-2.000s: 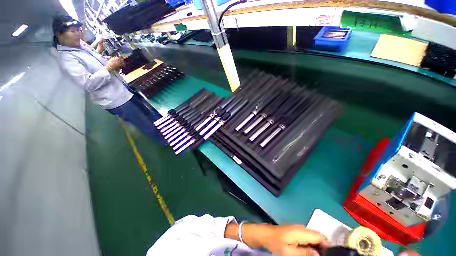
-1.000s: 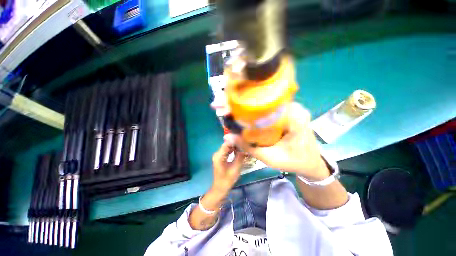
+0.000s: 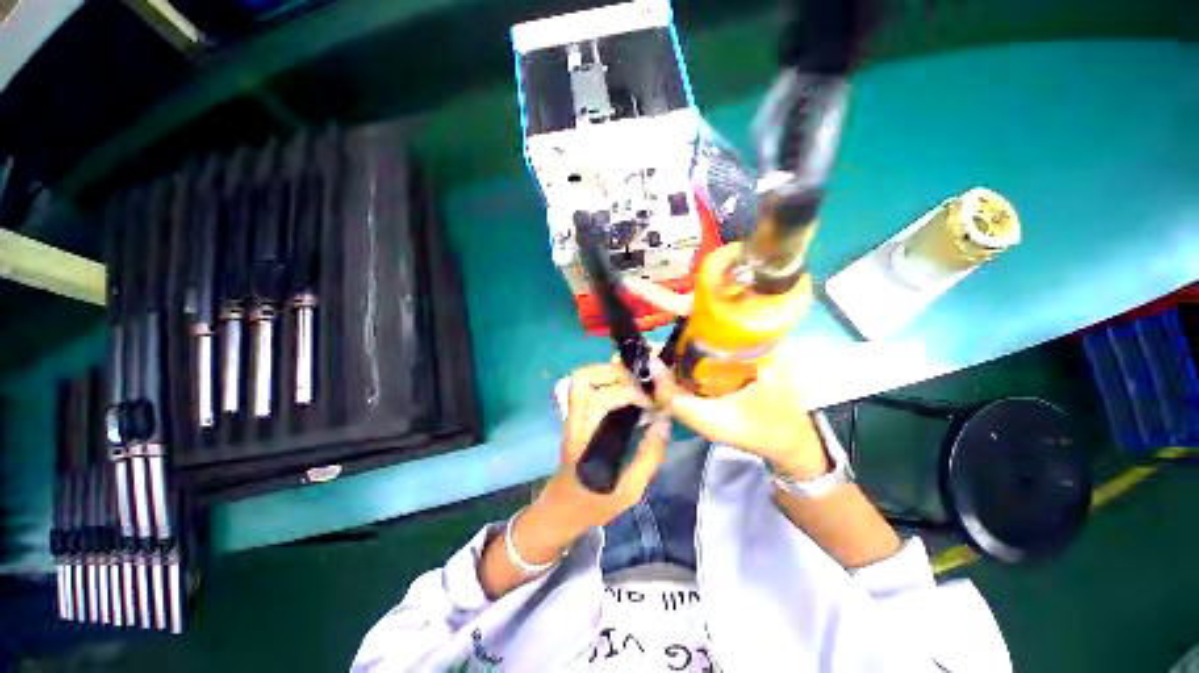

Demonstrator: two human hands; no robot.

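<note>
My left hand (image 3: 592, 440) holds a black folding leg assembly (image 3: 613, 448) in front of my body; one slim arm points up toward the screw feeder, the thicker end points down. My right hand (image 3: 760, 418) grips the orange electric screwdriver (image 3: 744, 316), whose metal fitting and dark upper part rise toward the top edge and are blurred. The driver's lower end is beside the pivot of the leg assembly; the tip and any screw are hidden by my fingers. The white and blue screw feeder (image 3: 618, 171) on its red base stands just beyond my hands.
A slotted black foam tray (image 3: 375, 302) with several silver-ended leg assemblies lies at left. A row of leg assemblies (image 3: 118, 589) lies at far left. A yellow-ended roll (image 3: 966, 234) stands on a white pad (image 3: 874, 300) at right. A black stool (image 3: 1019, 476) and blue crate (image 3: 1144, 388) are at right.
The view has swung from the left bench toward my body. Both hands are now together, the leg assembly shows in my left hand, and the screwdriver has shifted right in view.
</note>
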